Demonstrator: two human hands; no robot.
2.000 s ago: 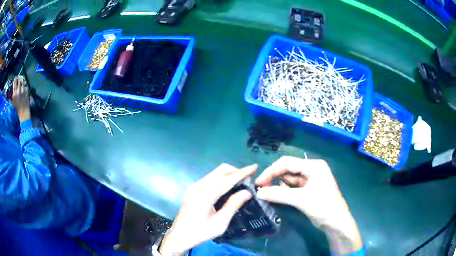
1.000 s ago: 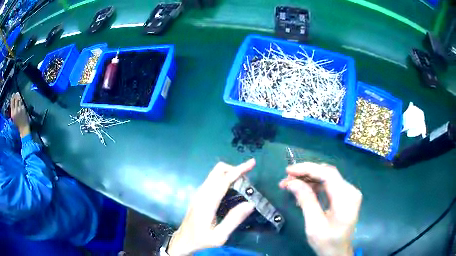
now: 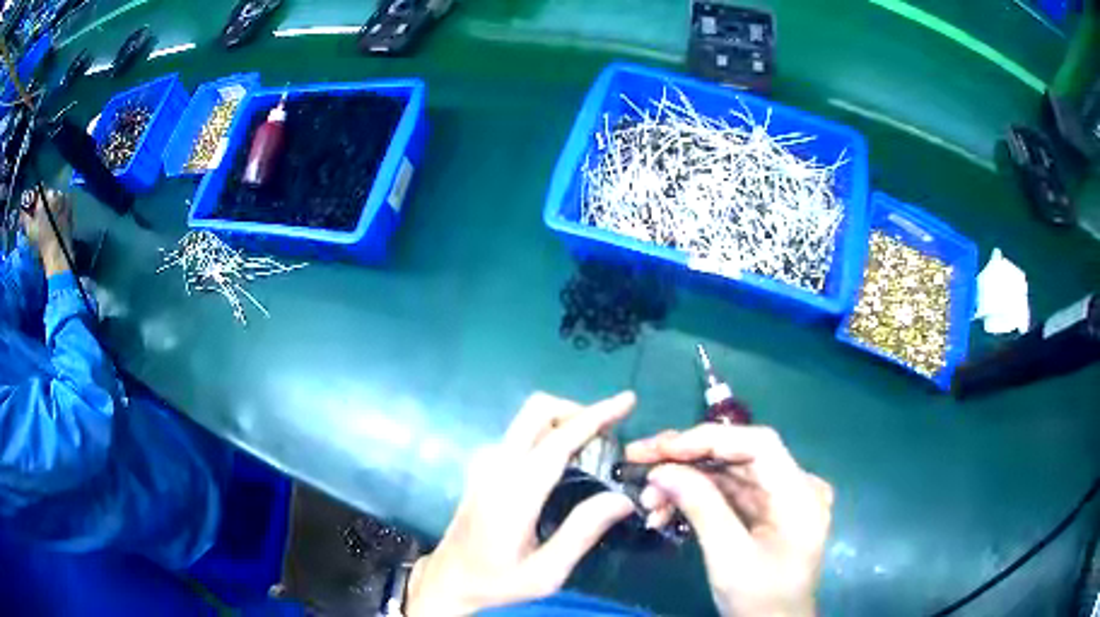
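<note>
My left hand (image 3: 519, 506) grips a small black housing (image 3: 579, 497) with a grey patterned edge, low in the middle of the view. My right hand (image 3: 736, 506) is at the housing's right side, its thumb and fingertips pinching a small dark rod-like piece (image 3: 630, 472) against the edge. A dark-red bottle (image 3: 725, 404) with a pale needle tip shows just beyond my right hand, its lower part hidden. The fingers cover much of the housing.
Beyond are a large blue bin (image 3: 561, 199) of white leads, a small bin (image 3: 969, 283) of brass pieces, black rings (image 3: 597, 307), and a black screwdriver (image 3: 1025, 350) at right. At left are another blue bin (image 3: 392, 187), loose leads (image 3: 217, 271) and a blue-sleeved person (image 3: 109, 422).
My right hand has moved left from beside the housing onto its edge. The red bottle beyond it now shows more clearly. The housing's edge is now mostly covered by fingers.
</note>
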